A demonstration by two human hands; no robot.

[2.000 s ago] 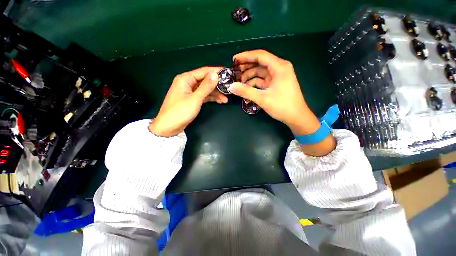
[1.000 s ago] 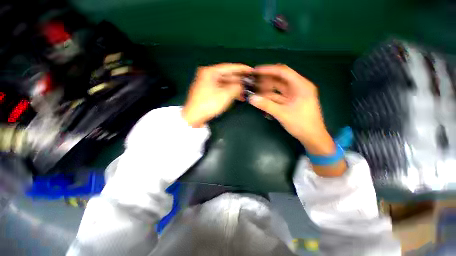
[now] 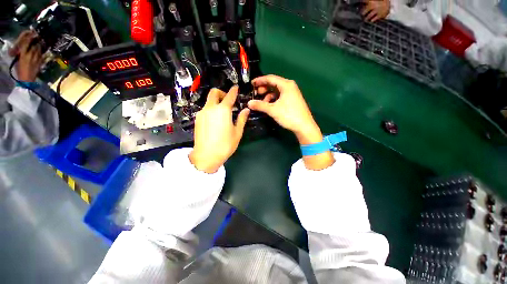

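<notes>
My left hand (image 3: 217,130) and my right hand (image 3: 282,105) meet at the front of the black test fixture (image 3: 186,41). A small dark unit (image 3: 243,101) is between their fingertips, mostly hidden; whether it sits in a nest cannot be told. Toggle clamps with red grips (image 3: 243,57) stand just behind my fingers. The digital panel meter (image 3: 123,72) left of them glows with two rows of red digits. A blue wrist strap (image 3: 323,145) is on my right wrist.
One round unit (image 3: 389,127) lies on the green bench; another (image 3: 357,160) is by my right sleeve. Clear plastic trays (image 3: 445,222) stand at lower right. A dark grid tray (image 3: 383,44) lies across the bench. Blue bins (image 3: 105,202) are at lower left. Other people's hands show at both upper corners.
The view has swung left to the fixture. Both hands, earlier holding the round unit over the mat, are now at the fixture's front with the unit.
</notes>
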